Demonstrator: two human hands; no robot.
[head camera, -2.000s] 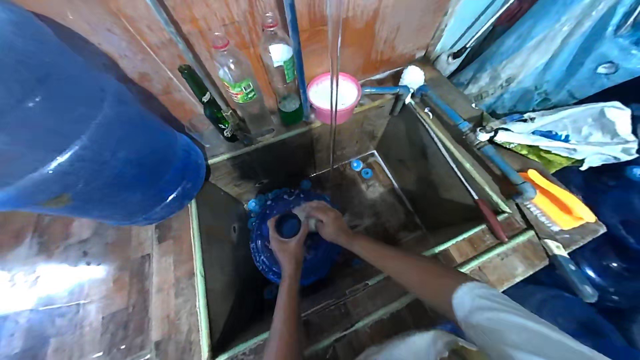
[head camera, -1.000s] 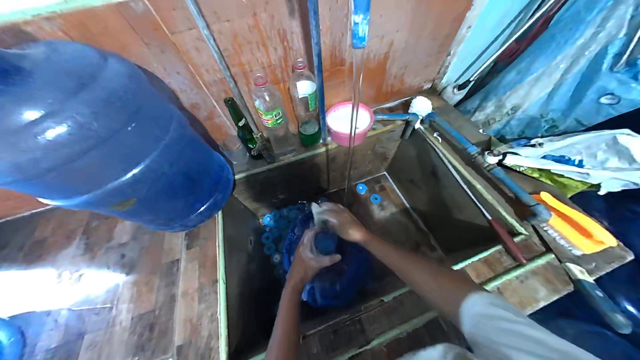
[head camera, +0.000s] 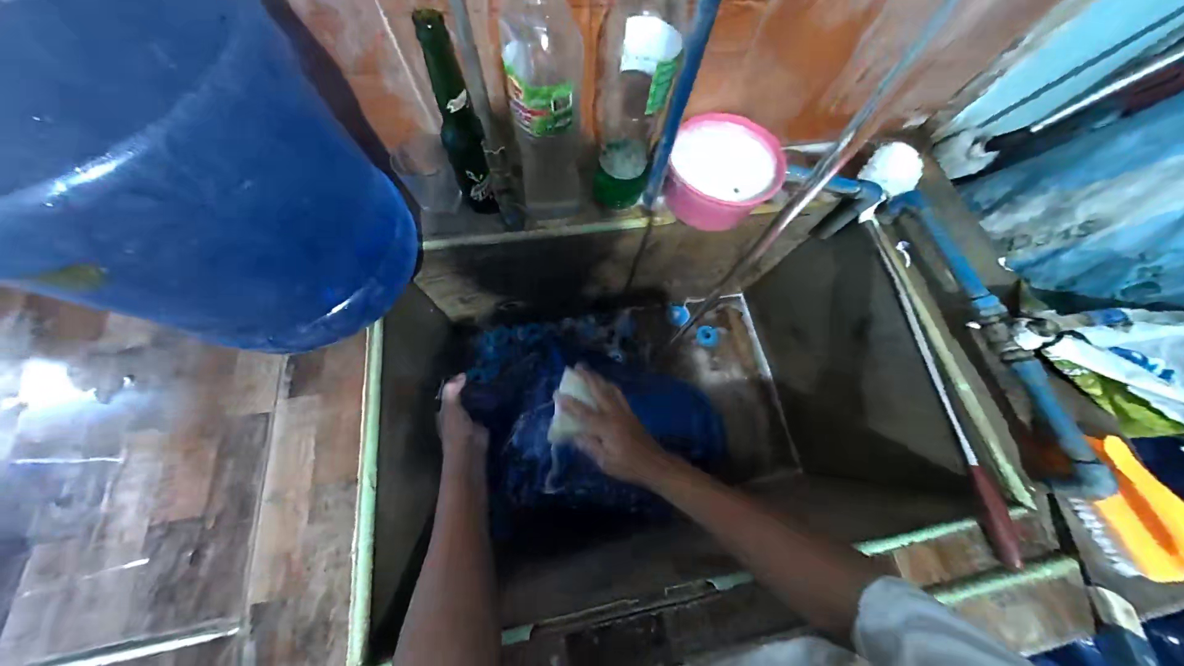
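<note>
A large blue plastic water jug (head camera: 680, 416) lies in the tiled sink basin (head camera: 573, 606), its surface wet. My right hand (head camera: 610, 430) presses a pale sponge or cloth (head camera: 572, 407) against the jug. At the jug's left side my left hand (head camera: 458, 421) rests against it, thumb up; its fingers are partly hidden in shadow. Several blue caps lie around the far side of the jug, one blue cap (head camera: 707, 336) being near the basin's back right. A thin stream of water (head camera: 777, 227) falls into the basin.
Another big blue jug (head camera: 203, 176) stands at the left. Along the back ledge are a green glass bottle (head camera: 455, 116), a clear plastic bottle (head camera: 544, 120), a green-based bottle (head camera: 624, 139) and a pink tub (head camera: 724, 171). Blue pipes (head camera: 953, 250) and an orange brush (head camera: 1142, 509) are at the right.
My hands were close together over the jug's round opening; now they are apart, the left at its side and the right on its body. The jug has turned onto its side.
</note>
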